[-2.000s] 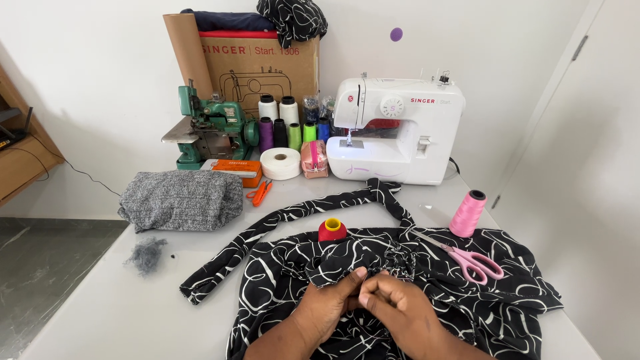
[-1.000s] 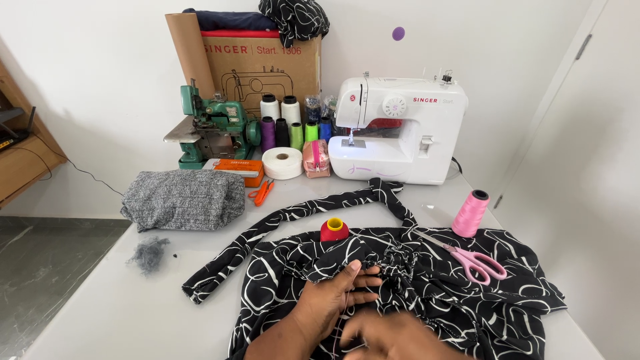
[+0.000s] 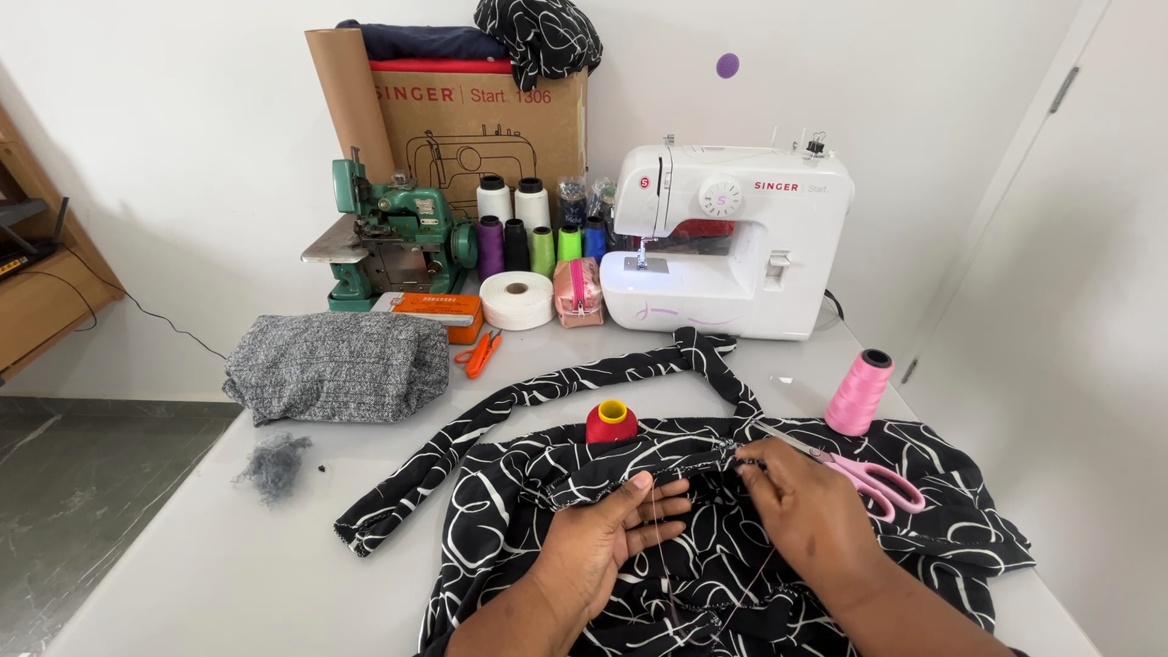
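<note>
Black fabric with white squiggles (image 3: 511, 511) lies bunched across the near part of the table. My left hand (image 3: 607, 538) holds its folded edge between thumb and fingers, the other fingers spread beneath. My right hand (image 3: 803, 506) pinches the same edge farther right; whether a needle is in the fingertips cannot be seen. A thin light thread (image 3: 659, 547) hangs in a loop below the edge. Pink-handled scissors (image 3: 876, 484) lie on the fabric, partly behind my right hand. A red thread cone (image 3: 611, 422) stands beyond the edge, and a pink thread cone (image 3: 860, 392) stands to the right.
A fabric strip (image 3: 511, 401) curves behind the work. At the back are a white Singer sewing machine (image 3: 730, 237), a green machine (image 3: 392, 237), thread cones (image 3: 491, 246), a white tape roll (image 3: 516, 301) and orange thread snips (image 3: 478, 354). Grey cloth (image 3: 338, 365) and fluff (image 3: 274, 467) lie left.
My right hand has moved up and right from the lower middle to the fabric edge. The edge now stretches between my hands, with a loop of thread showing below it.
</note>
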